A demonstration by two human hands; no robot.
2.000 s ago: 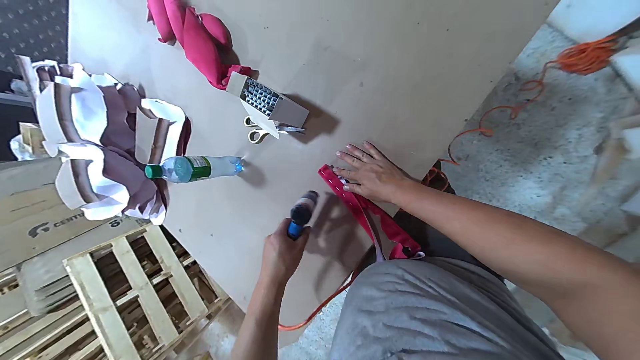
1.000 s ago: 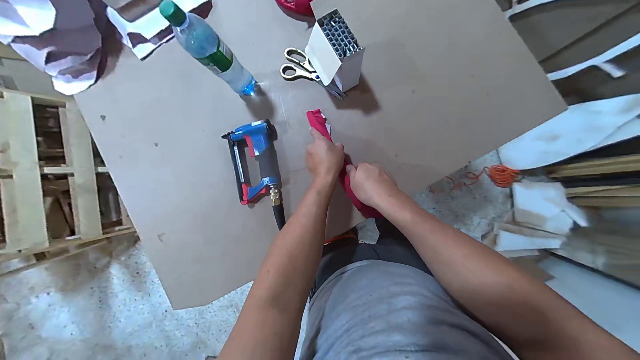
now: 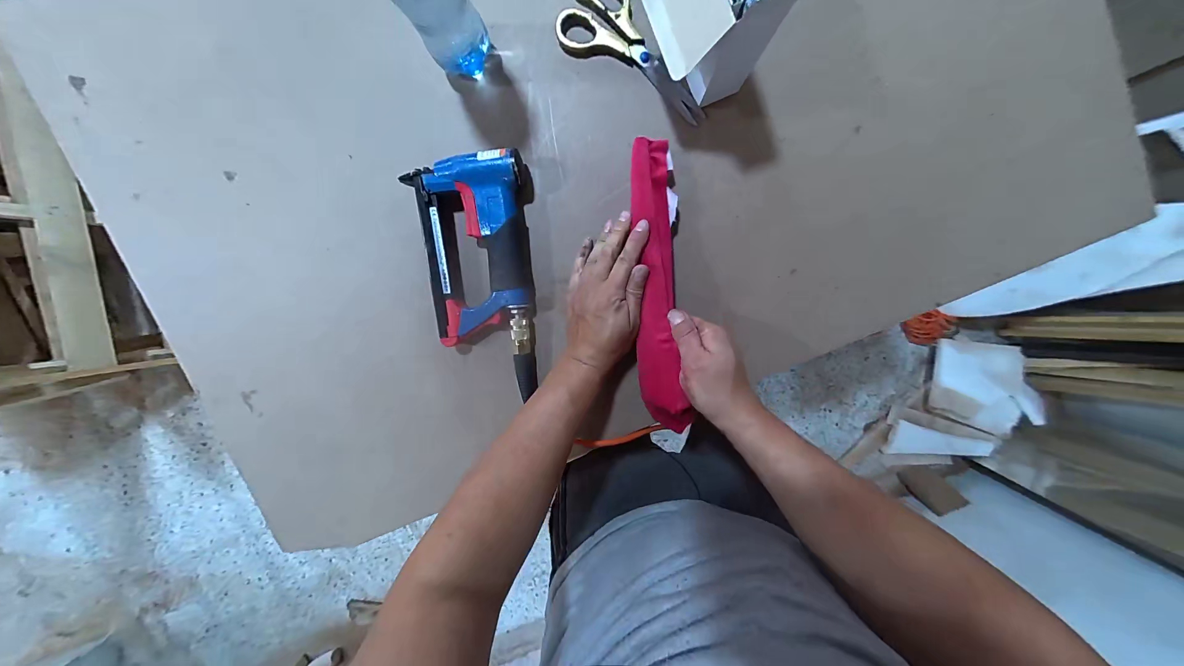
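Note:
A narrow piece covered in red fabric (image 3: 657, 324) lies lengthwise at the table's near edge, white material showing along its right side. My left hand (image 3: 609, 291) rests flat against its left side, fingers extended. On the right side, my right hand (image 3: 710, 361) grips its lower part, thumb on top. A blue and black pneumatic staple gun (image 3: 495, 222) with red parts lies left of my left hand, its hose running toward me. Scissors with light handles (image 3: 638, 54) lie beyond the red piece, beside an open white box (image 3: 740, 57).
A clear plastic bottle (image 3: 449, 35) stands at the far side of the table (image 3: 305, 305). Wooden pallets (image 3: 69, 250) are beyond the left edge. An orange coiled hose (image 3: 929, 326) and white scraps (image 3: 985, 388) lie off to the right.
The staple gun, held in my left hand two seconds ago, lies on the table. The red piece has been turned, with smooth fabric now upward. My hands have moved apart to its two sides.

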